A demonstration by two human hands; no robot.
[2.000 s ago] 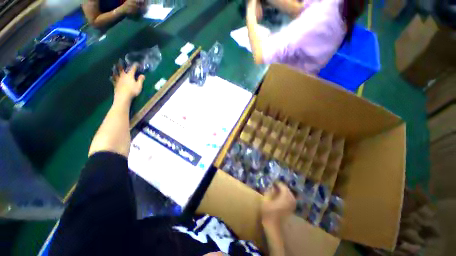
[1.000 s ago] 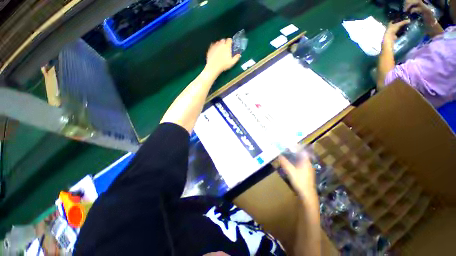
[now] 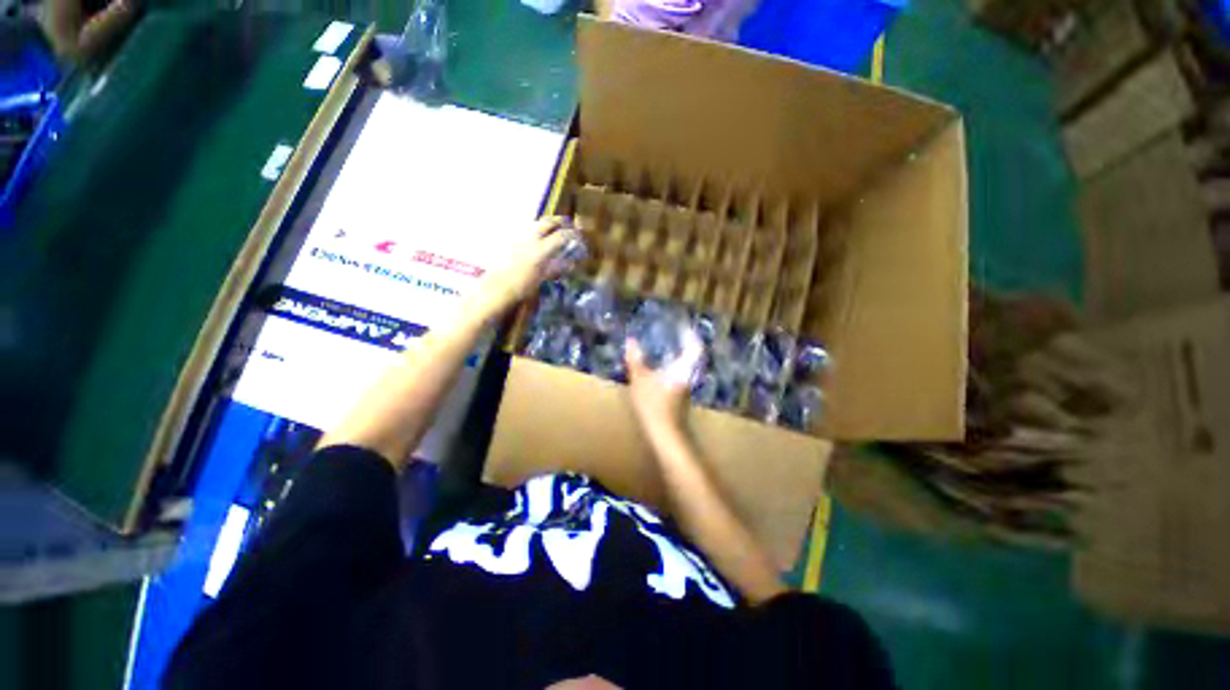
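Note:
The open brown shipping carton [image 3: 890,283] stands in front of me, with a cardboard divider grid [image 3: 675,249] inside. The cells nearest me hold shiny bagged units [image 3: 769,364]; the farther cells look empty. My left hand [image 3: 540,256] is at the carton's left edge with a bagged unit [image 3: 568,251] at its fingertips. My right hand [image 3: 658,367] is over the filled cells, holding a shiny bagged unit [image 3: 664,330]. The fingers are partly hidden and blurred.
A printed white panel [image 3: 418,175] lies left of the carton. A crumpled clear bag [image 3: 421,54] and small white cards [image 3: 323,70] are on the green bench [image 3: 176,175]. Brown cardboard pieces [image 3: 1039,404] lie on the floor at right. Another person's hand shows at top left.
My left hand has moved from the bench to the carton's left edge with a bagged unit. My right hand has moved over the filled cells. The view has turned toward the carton.

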